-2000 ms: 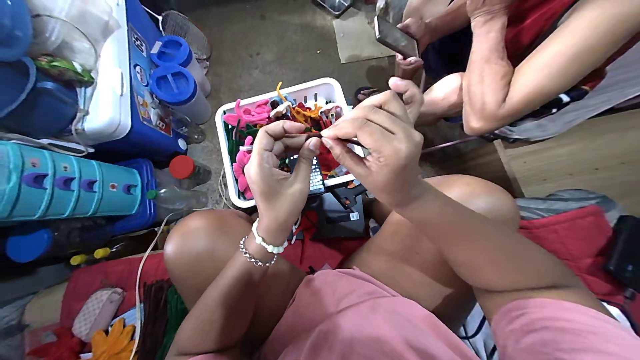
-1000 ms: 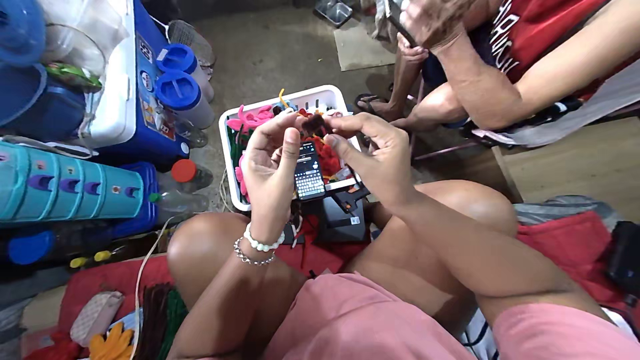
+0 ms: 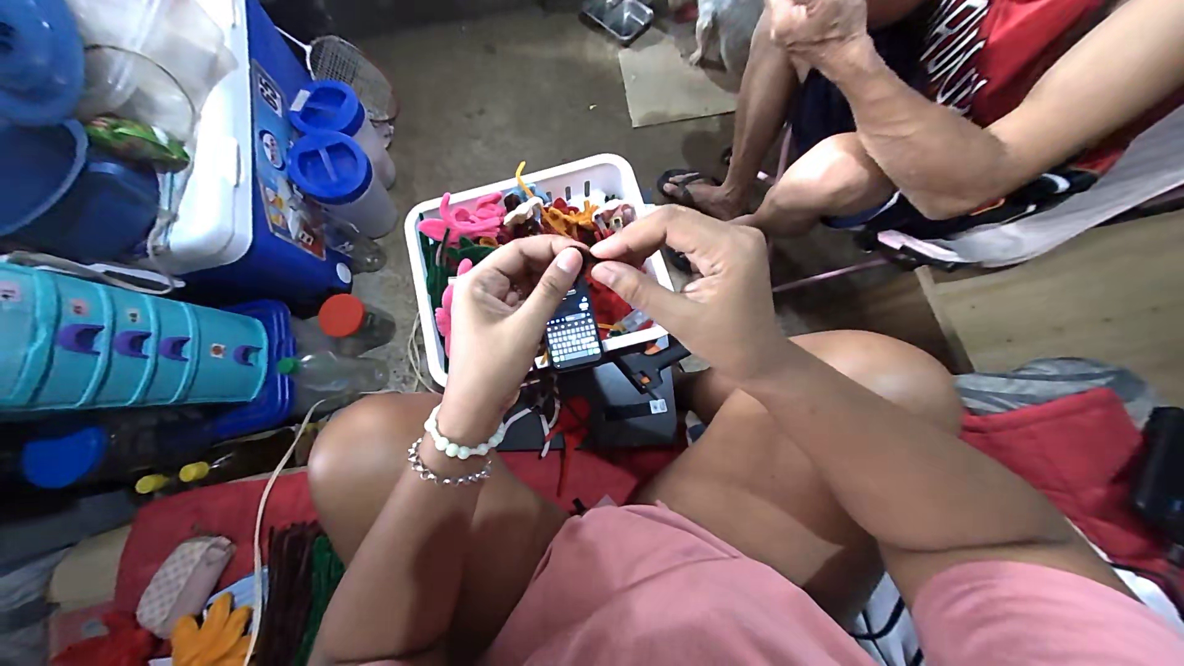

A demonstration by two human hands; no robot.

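Note:
My left hand and my right hand meet over a white plastic basket. Thumb and forefinger of each pinch a small dark piece, mostly hidden by the fingertips; it looks like a dark pipe cleaner. Pink fuzzy pipe-cleaner shapes, orange ones and red ones fill the basket. Below my fingertips a smartphone with a keyboard on its screen rests at the basket's near rim. A black and orange tool, perhaps a glue gun, lies just outside the rim.
Another person's arm and legs are at the upper right. A blue and white cooler, lidded jugs, bottles and a teal drawer unit stand on the left. Dark brown pipe cleaners lie at the lower left on red cloth.
My fingertips have come together again around the dark piece, which showed between my spread hands a second ago. The other person's phone, seen two seconds ago, is out of view.

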